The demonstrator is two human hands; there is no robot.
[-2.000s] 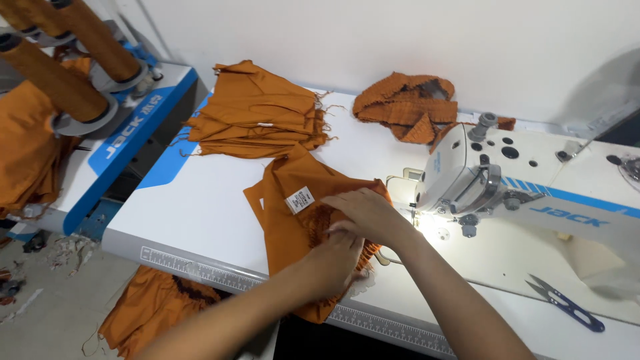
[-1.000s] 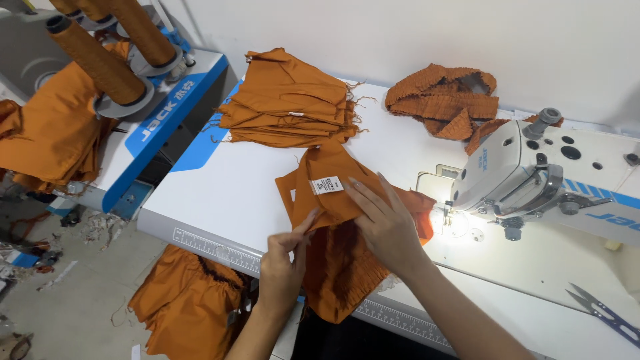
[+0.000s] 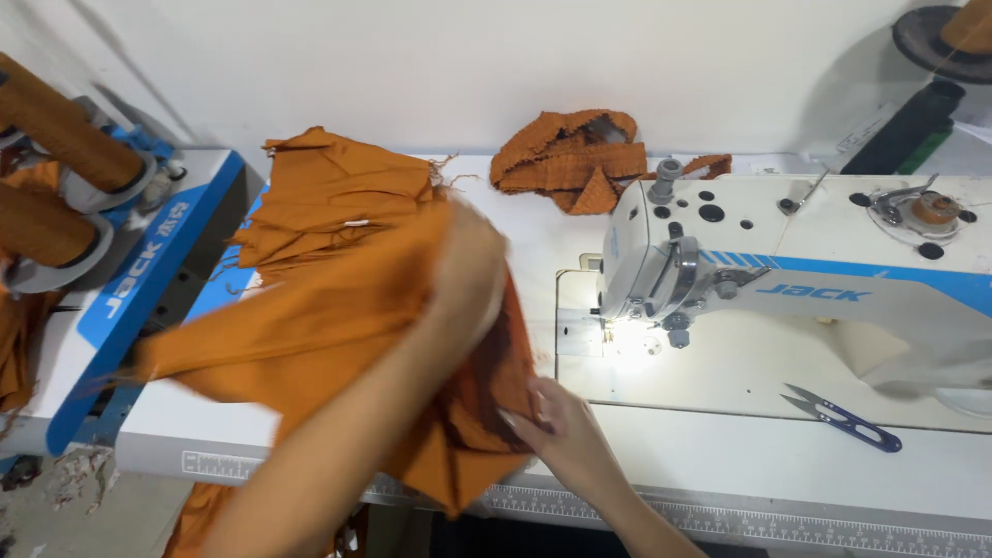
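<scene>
An orange-brown fabric garment piece [image 3: 333,325] is lifted and spread over the left part of the sewing table, blurred by motion. My left hand [image 3: 469,263] grips its upper part, with the forearm crossing in front of the cloth. My right hand [image 3: 554,422] pinches the gathered right edge between thumb and fingers, left of the lit needle area of the Jack sewing machine [image 3: 775,287]. Behind the held cloth lies a stack of similar orange-brown pieces [image 3: 341,178] with loose threads.
A gathered orange-brown band [image 3: 573,163] lies by the wall. Blue-handled thread snips [image 3: 845,418] rest on the machine's bed at right. Thread cones [image 3: 70,124] stand on a neighbouring machine table at left. More orange-brown cloth [image 3: 198,515] hangs below the table's front edge, which bears a ruler [image 3: 659,511].
The held piece, lying by the machine with its white label showing, is now raised and swung out to the left. My left hand has moved up to its top; my right hand has come down to its lower right.
</scene>
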